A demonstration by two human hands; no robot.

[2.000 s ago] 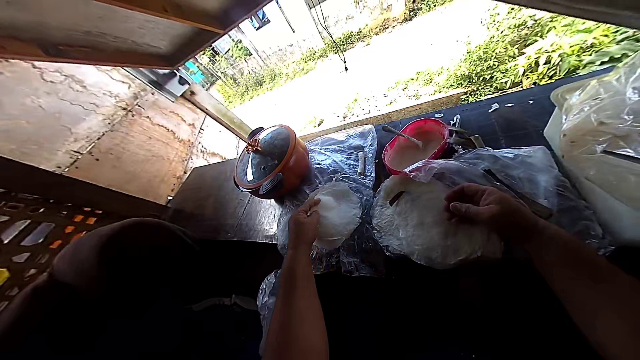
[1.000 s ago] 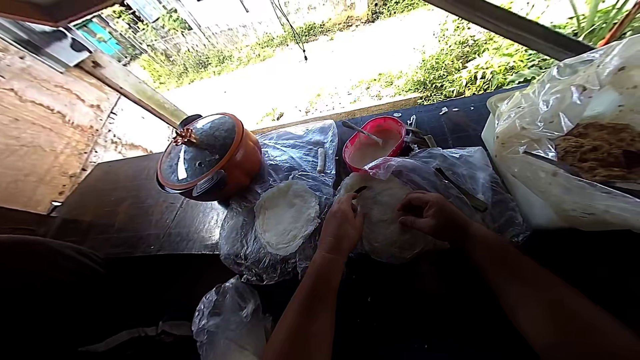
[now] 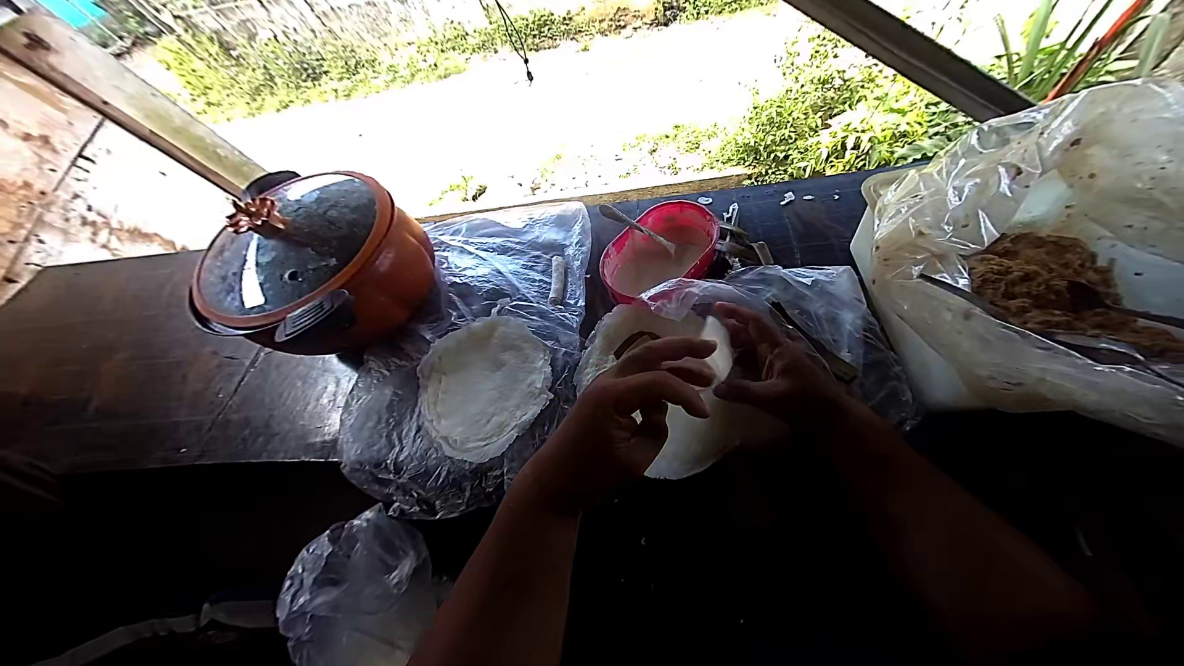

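My right hand [image 3: 772, 365] pinches the lifted edge of a thin white round wrapper sheet [image 3: 689, 444] at the right stack. My left hand [image 3: 643, 398] is beside it with fingers spread and curved over the same stack; whether its fingertips touch the sheet is unclear. Another stack of round white wrappers [image 3: 485, 388] lies on clear plastic left of my hands. Behind my hands stands a red bowl [image 3: 659, 250] of pale paste with a metal spoon [image 3: 638, 228] in it. A knife-like tool [image 3: 814, 342] lies on plastic beside my right hand.
An orange lidded pot [image 3: 314, 264] stands at the left on the dark table [image 3: 139, 370]. At the right, a plastic-lined white container [image 3: 911, 370] holds brown shredded filling [image 3: 1045, 282]. A small pale roll [image 3: 558, 280] lies on the plastic, and a crumpled plastic bag [image 3: 356, 587] is below.
My left hand has moved from the left wrapper stack to the right one. My right hand now has a sheet's edge raised there. The view has shifted.
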